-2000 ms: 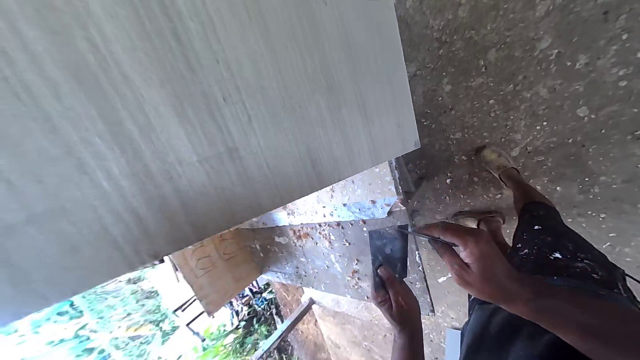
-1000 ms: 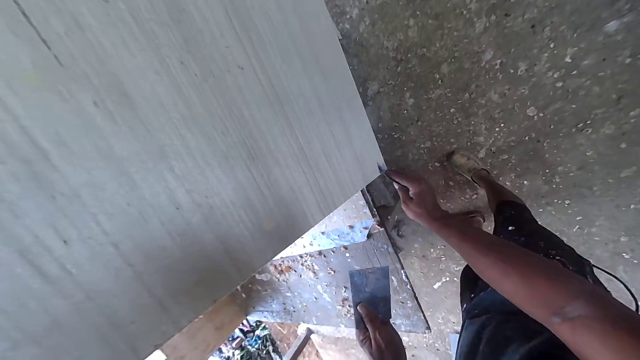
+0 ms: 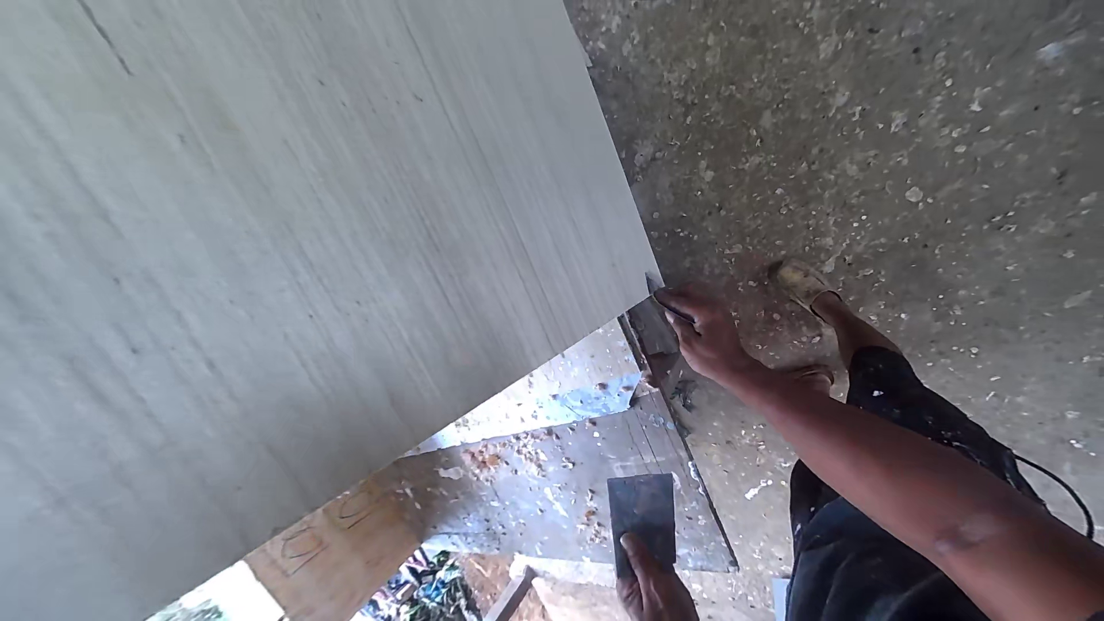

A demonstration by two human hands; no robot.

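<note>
My right hand [image 3: 707,336] grips the dark handle of a small putty knife [image 3: 653,283], its blade at the corner of a large pale wood-grained panel [image 3: 362,216]. Lower down, my left hand [image 3: 653,591] holds a flat dark rectangular plate [image 3: 642,513], thumb on its face, over a grey board [image 3: 526,492] strewn with crumbs and spatters. The panel overhangs part of that board. Whether the plate carries any filler cannot be told.
A speckled concrete floor [image 3: 862,155] lies at the right, with my shod foot [image 3: 802,285] on it. A brown plywood piece [image 3: 336,543] with pencil-like marks projects below the panel. Colourful clutter [image 3: 431,591] and a wooden strip [image 3: 511,595] are at the bottom.
My right hand has moved from beside the dark plate up to the panel's corner with the knife. My left hand, still holding the plate, is now apart from it.
</note>
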